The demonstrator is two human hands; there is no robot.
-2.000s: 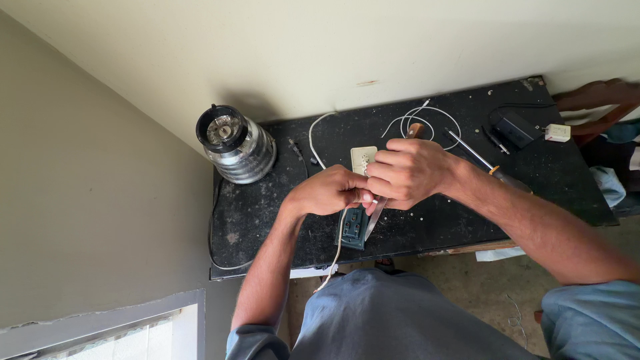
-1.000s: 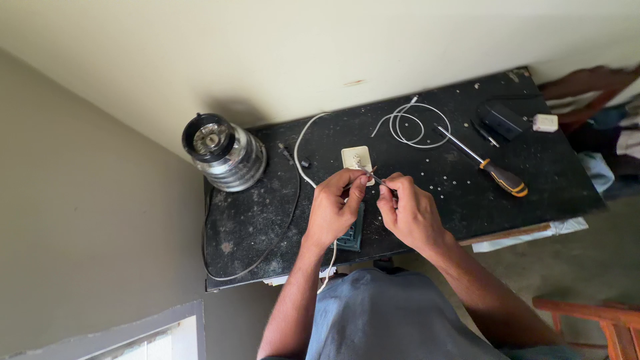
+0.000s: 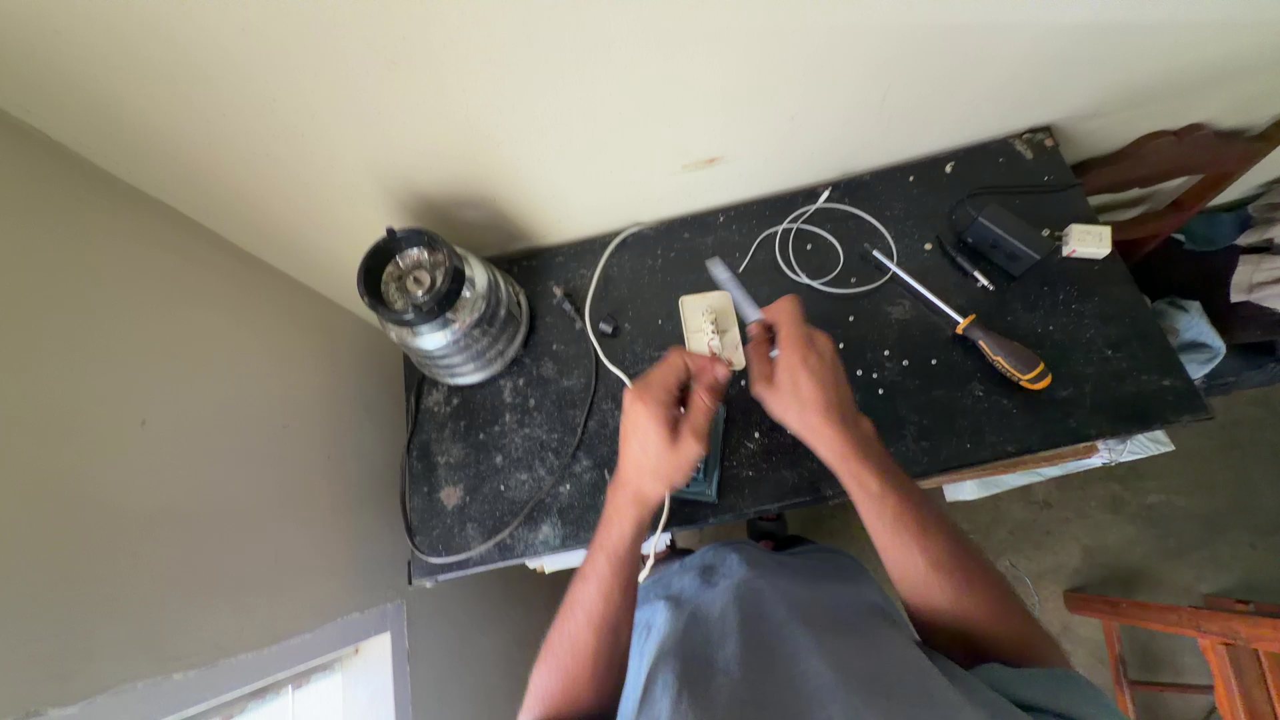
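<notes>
My left hand (image 3: 665, 420) pinches the end of a white cable (image 3: 603, 300) at the lower edge of a cream electrical cover plate (image 3: 697, 318) that lies on the black table with its inner side up. My right hand (image 3: 805, 375), just right of the plate, holds a knife (image 3: 733, 289) with a flat grey blade pointing up and left. Partly hidden beneath my left hand is a dark green box-like piece (image 3: 708, 478). Blur hides the fingertips and the cable's very end.
A blender-like appliance (image 3: 445, 305) stands at the table's left, its dark cord (image 3: 545, 490) looping forward. To the right lie a coiled white cable (image 3: 840, 288), a screwdriver (image 3: 985, 345), a black adapter (image 3: 1003, 240) and a white charger (image 3: 1086, 241). A wooden chair (image 3: 1165, 625) stands lower right.
My right hand has moved away from my left, and the knife blade now shows clearly beside the plate. The screwdriver, partly behind my right arm two seconds ago, is fully visible.
</notes>
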